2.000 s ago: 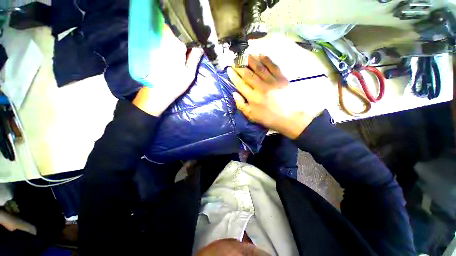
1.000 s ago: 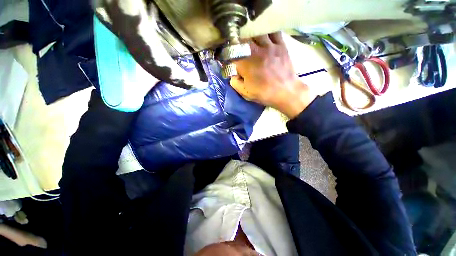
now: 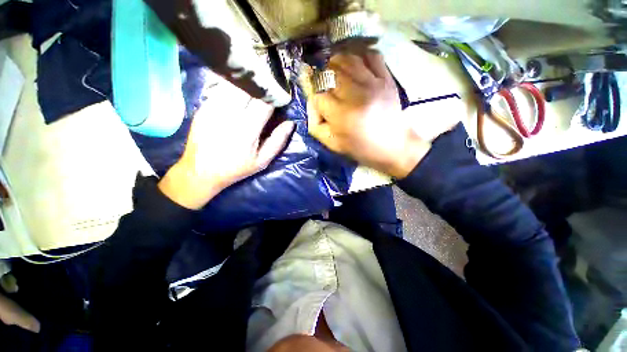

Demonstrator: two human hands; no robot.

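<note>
The shiny navy quilted garment (image 3: 275, 189) lies at the table's front edge, under the sewing machine head (image 3: 289, 17). My left hand (image 3: 223, 134) lies on the garment left of the needle area, thumb and fingers pressed down on it. My right hand (image 3: 361, 110) is on the garment's right edge beside the needle area, fingers bent; whether it pinches the cloth is blurred. The knurled screw (image 3: 324, 80) shows in front of the right fingers. The needle tip is hidden. The turquoise guard (image 3: 148, 75) is left of the needle.
Scissors with red and orange-brown loops (image 3: 528, 110) lie on the table right of my right hand. Black-handled scissors (image 3: 601, 102) lie at the right end. Navy fabric pieces (image 3: 69, 82) lie at the left. Pale cords (image 3: 62, 256) hang by the left table edge. Another person's hand (image 3: 17, 315) shows at lower left.
My left hand, hidden behind the machine a second ago, now shows flat on the garment. My right hand stays beside the needle area. The view has shifted slightly.
</note>
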